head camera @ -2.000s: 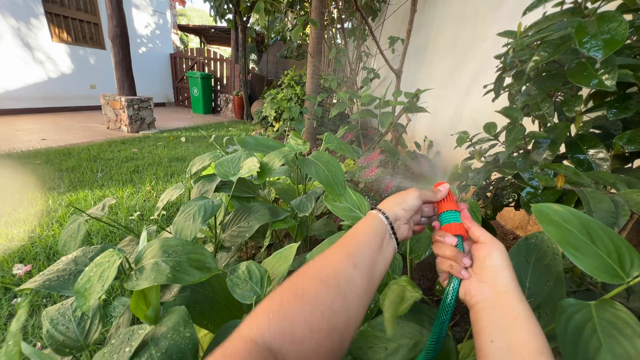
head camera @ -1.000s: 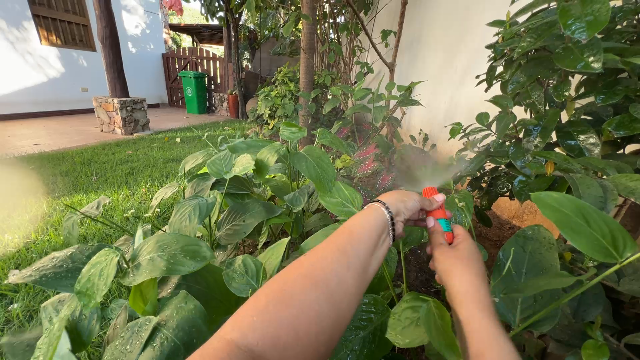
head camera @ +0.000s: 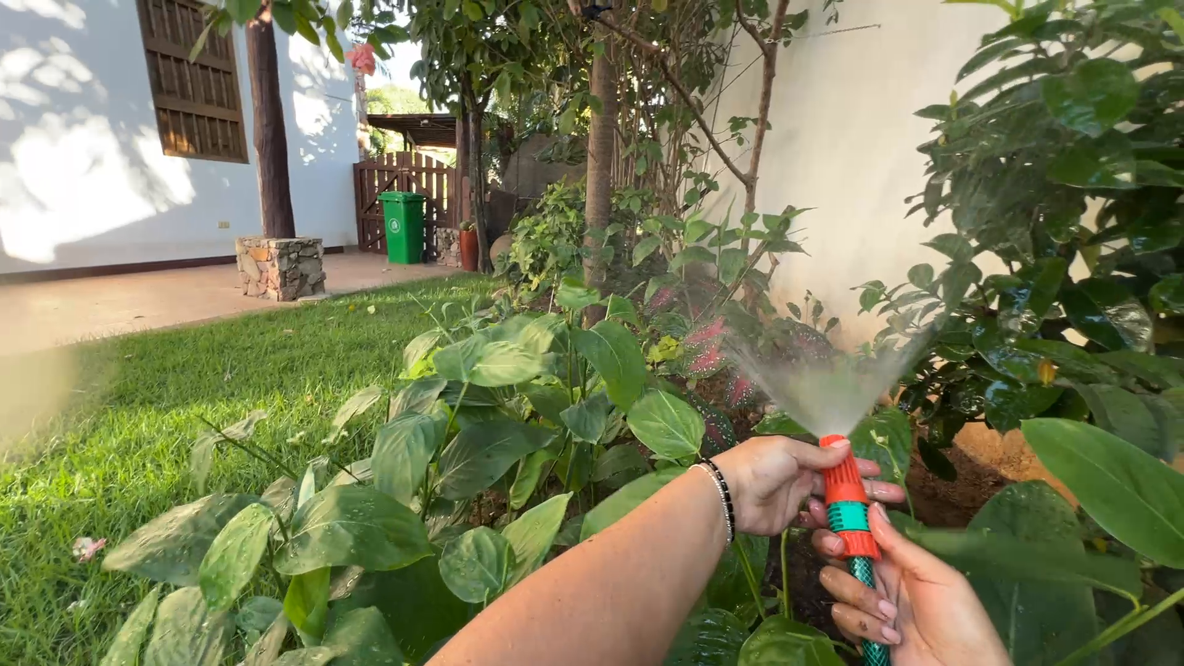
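Observation:
An orange and teal hose spray nozzle (head camera: 845, 504) points up and away, and a cone of water spray (head camera: 832, 375) fans out from its tip. My left hand (head camera: 782, 481), with a black and a silver bracelet at the wrist, has its thumb on the nozzle's upper part and its fingers behind it. My right hand (head camera: 902, 592) is wrapped around the nozzle's base and the top of the green garden hose (head camera: 868, 587). The hose runs down out of view. Behind the spray stand pink-spotted caladium leaves (head camera: 708, 350).
Broad-leaved plants (head camera: 490, 453) fill the space left of my arms; a glossy shrub (head camera: 1064, 305) stands at right before a pale wall (head camera: 860, 166). Beyond the lawn (head camera: 231, 398) are a stone-based post (head camera: 280, 268), a green wheeled bin (head camera: 403, 227) and a wooden gate (head camera: 370, 199).
The spray has opened from a fine mist into a wide, clear cone. The nozzle, tilted a second ago, now stands more upright, and the hose below it shows again.

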